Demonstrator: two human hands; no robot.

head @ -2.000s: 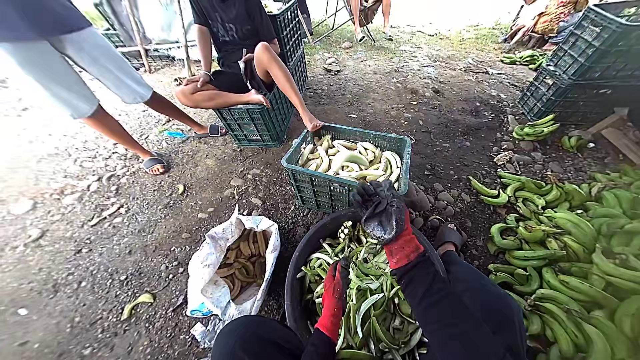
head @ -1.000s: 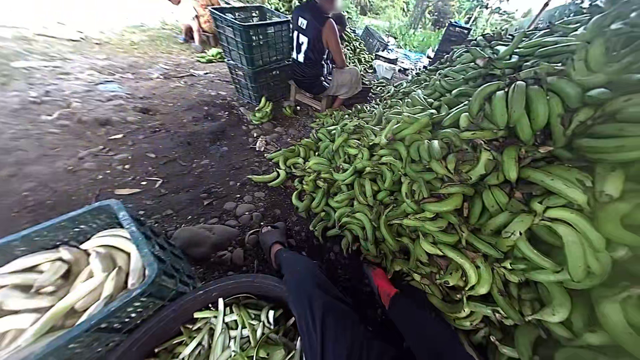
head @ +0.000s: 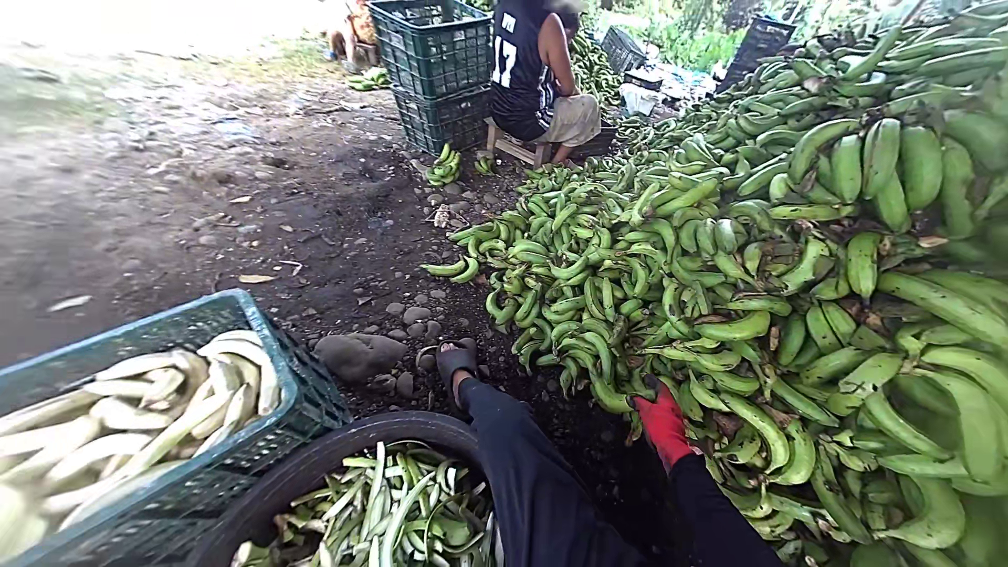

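Note:
My right hand (head: 664,421), in a red glove with dark fingertips, is at the near left edge of a big pile of green bananas (head: 732,327). Its fingers touch the end of one green banana (head: 610,396); whether they grip it is hard to tell. My left hand is out of view. Green peels (head: 394,508) fill much of a dark round tub (head: 354,431) beside my leg. Left of the tub, a green plastic crate (head: 250,315) holds pale peeled bananas (head: 130,413).
A large stone (head: 361,357) lies between the crate and my sandalled foot (head: 457,362). Farther back, a person (head: 528,75) sits on a low wooden stool (head: 516,147) beside stacked green crates (head: 441,79). Loose banana bunches (head: 446,166) lie on the stony ground.
The view has swung right from the tub toward the pile. My right hand, over the tub two seconds ago, is now at the pile's edge. My left hand has gone out of view.

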